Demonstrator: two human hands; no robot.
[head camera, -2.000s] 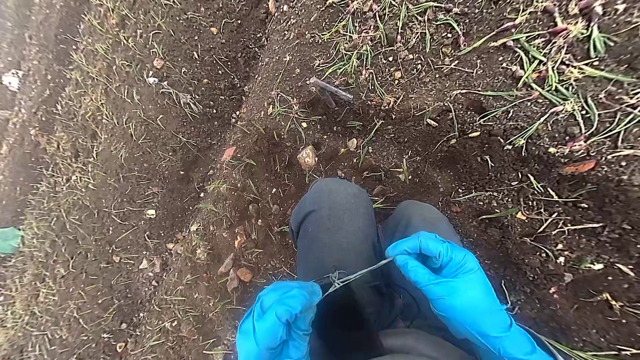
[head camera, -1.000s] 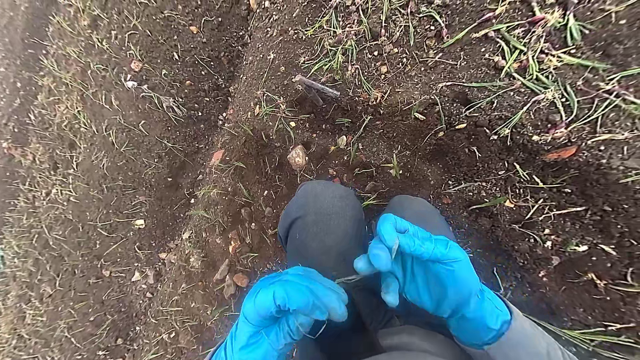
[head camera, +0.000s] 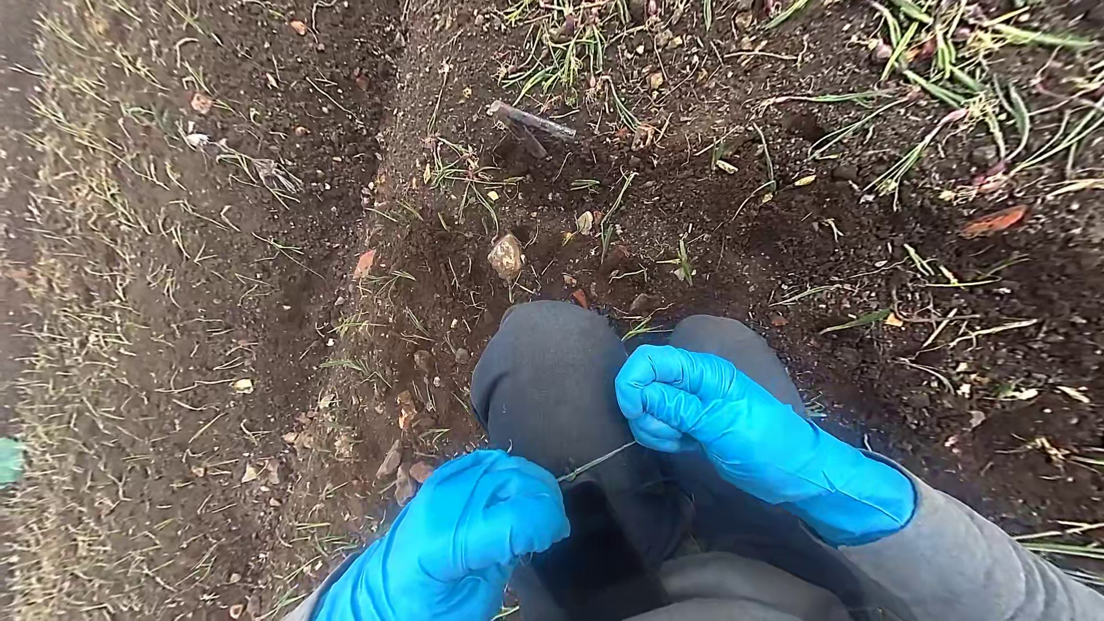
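Note:
A thin piece of twine (head camera: 597, 463) is stretched between my two blue-gloved hands, above my dark trouser legs. My left hand (head camera: 470, 526), low in the view, is closed on one end of it. Higher and to the right, my right hand (head camera: 690, 410) is closed in a fist on the other end. The ends themselves are hidden inside the fingers. Beyond my knees, a small metal blade or strip (head camera: 539, 121) lies on the dark soil, with a darker piece under it.
Pulled onion-like plants (head camera: 957, 78) lie on the soil at the upper right, with more plants (head camera: 569, 52) at the top middle. A pale stone (head camera: 505, 257) sits just past my knees. Sparse seedlings (head camera: 129, 345) cover the ground on the left. A green object (head camera: 10, 460) shows at the left edge.
A second ago my hands were close together with my right fingers spread; now both are closed and farther apart, with the twine drawn straight between them.

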